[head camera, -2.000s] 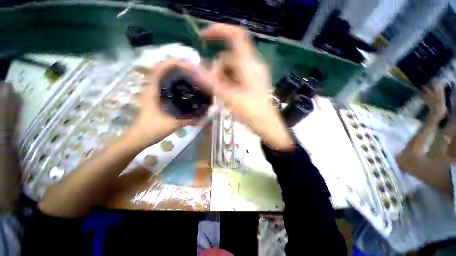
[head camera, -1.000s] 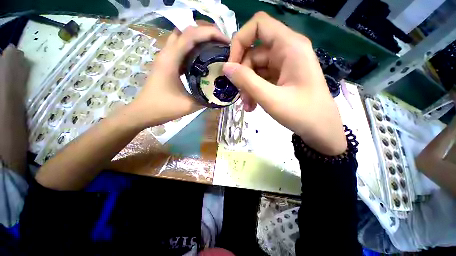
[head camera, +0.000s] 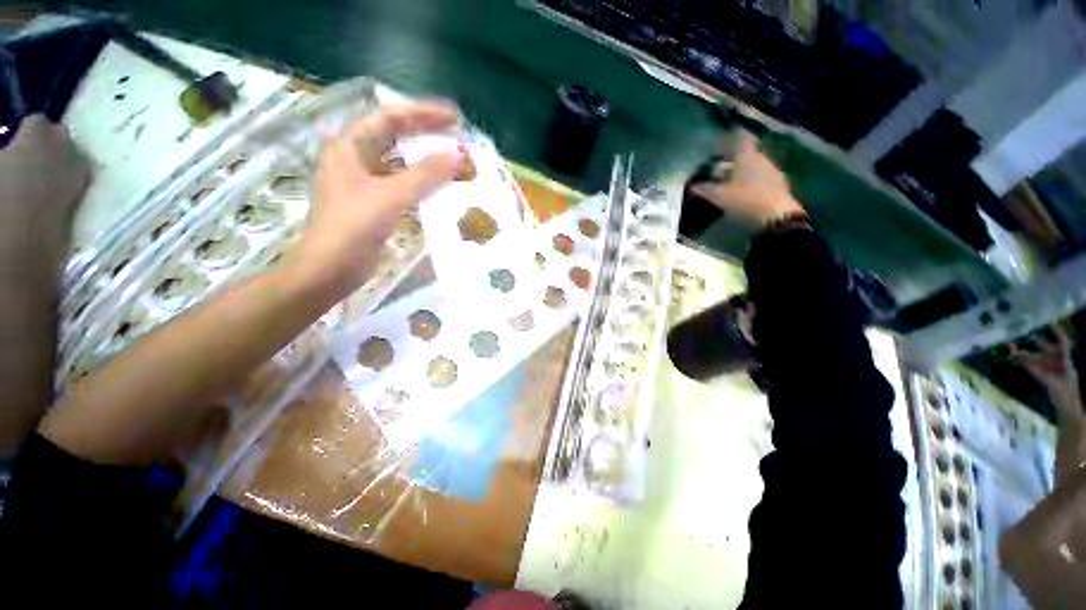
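Observation:
My left hand, slightly blurred, pinches the upper end of a limp white strip with holes at left of centre. A flat hole-punched white sheet lies below it on the brown board. My right hand is far forward at the green belt's near edge, its fingers on top of a dark object that looks like a black housing. The object is partly hidden. One black housing stands upright on the belt. Another black housing is on the pale bench, beside my right sleeve.
Sheets with rows of round pieces cover the left bench. A clear-edged strip lies right of the brown board. A yellowish-headed tool is at upper left. Other workers' arms show at both edges, with a gasket sheet at right.
My left hand has let go of the housing with the tan pad and now holds the white strip. My right hand has moved away to the belt's edge. The view has shifted.

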